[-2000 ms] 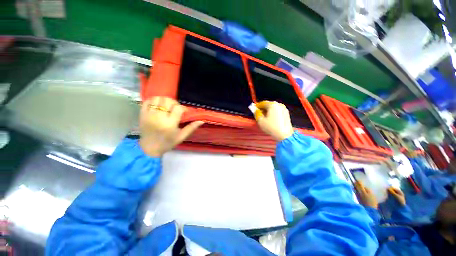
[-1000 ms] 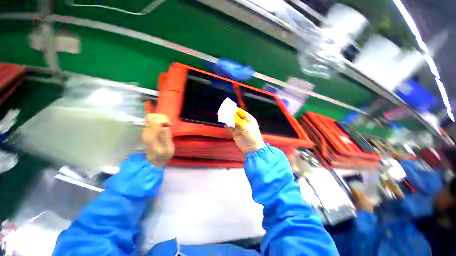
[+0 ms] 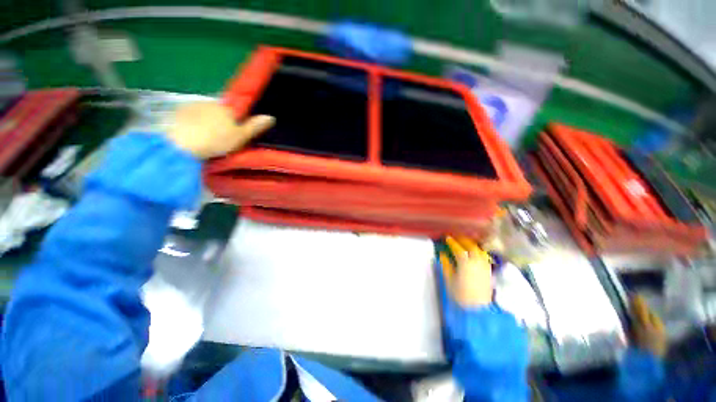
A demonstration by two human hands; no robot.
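Observation:
A stack of red-orange foam trays (image 3: 353,188) stands behind the white work mat (image 3: 330,290). The top tray holds two black display panels, one in the left recess (image 3: 318,106) and one in the right recess (image 3: 432,126). My left hand (image 3: 208,129) lies at the stack's left edge, thumb pointing over the left panel; no held thing shows. My right hand (image 3: 469,271), with yellow-orange finger cots, is low at the mat's right rear corner, by the stack's front right corner. It is blurred, and whether it holds anything cannot be told.
Another tray stack (image 3: 620,188) stands at the right, with a person's hand (image 3: 650,326) below it. White crumpled pieces (image 3: 31,216) and a dark red stack (image 3: 35,129) lie at the left. A blue crumpled thing (image 3: 369,41) is behind the trays.
My right hand has moved from over the panels down to the mat's right side; the white piece it held no longer shows. My left hand has moved back and outward along the stack's left edge.

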